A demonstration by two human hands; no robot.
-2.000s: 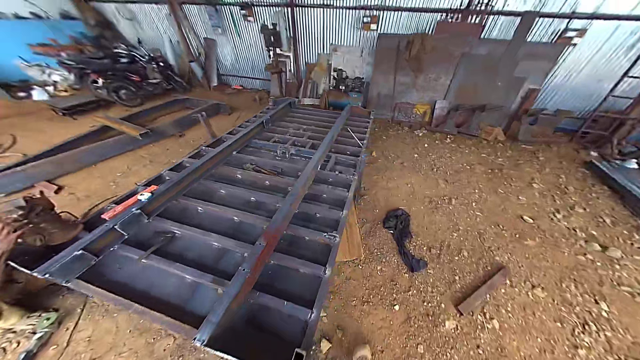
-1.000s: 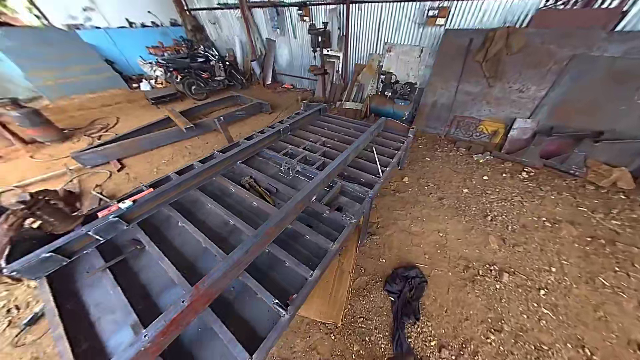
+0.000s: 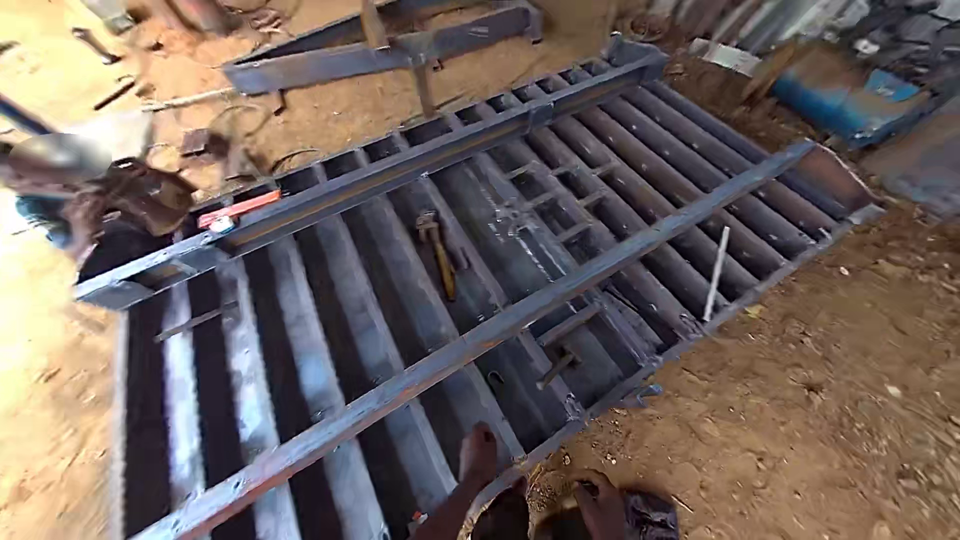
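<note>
My left hand (image 3: 478,454) is at the near edge of a welded steel frame (image 3: 465,345), over one of its crosspieces; its finger pose is unclear. My right hand (image 3: 598,504) is lower and further right, outside the frame, beside a black cloth (image 3: 649,515). A small dark thing shows at its fingers, but blur hides whether it is gripped. Inside the frame lie a pipe wrench (image 3: 438,255) with a yellowish handle and a hammer-like tool (image 3: 559,367). A pale rod (image 3: 717,274) leans across the right-hand crosspieces. An orange-red level-like bar (image 3: 240,208) rests on the far left beam.
A person (image 3: 135,196) is partly visible at the frame's left end. Behind the frame, another steel beam assembly (image 3: 390,54) lies on the dirt floor. A blue metal tank (image 3: 844,97) stands at the upper right. Long raised beams cross the frame.
Both my hands have come into view at the bottom. The view has tilted down and moved closer to the frame.
</note>
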